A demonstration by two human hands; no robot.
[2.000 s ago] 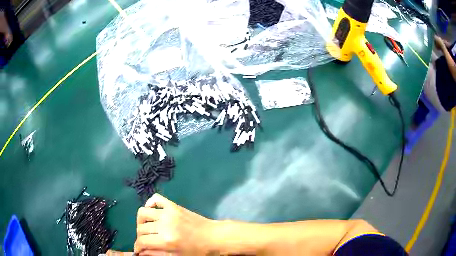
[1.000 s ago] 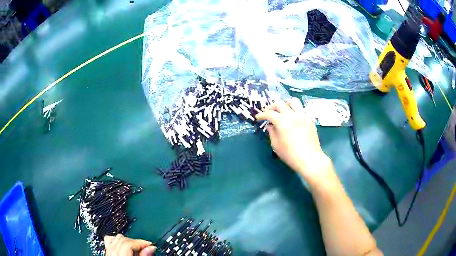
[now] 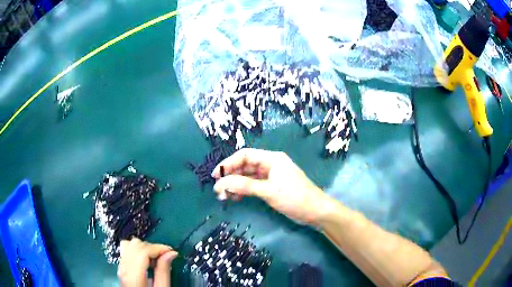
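My right hand (image 3: pixel 264 182) is above the edge of the short black tubes (image 3: pixel 208 162), fingertips closed on a small piece, dark above the thumb with a white bit below; it looks like a black-and-white sleeve. My left hand (image 3: pixel 145 262), cut off by the bottom edge, is pinched at the wire lead pile (image 3: pixel 126 207). A thin dark wire lead (image 3: pixel 195 231) runs up and right from its fingertips. Sleeved leads (image 3: pixel 227 258) with white bands lie between and below the hands. Loose black-and-white sleeves (image 3: pixel 241 115) spread at the mouth of the clear bag (image 3: pixel 208 33).
A second clear bag (image 3: pixel 393 56) holds dark parts. A yellow heat gun (image 3: pixel 471 89) with a black cord and a flat whitish packet (image 3: pixel 386 105) lie at right. A blue tray (image 3: pixel 28 235) is at left. Small silvery scraps (image 3: pixel 66 96) lie upper left.
My right hand has moved from the sleeves at the bag mouth down and left to the short black tubes. My left hand has risen slightly into view. The camera view has shifted.
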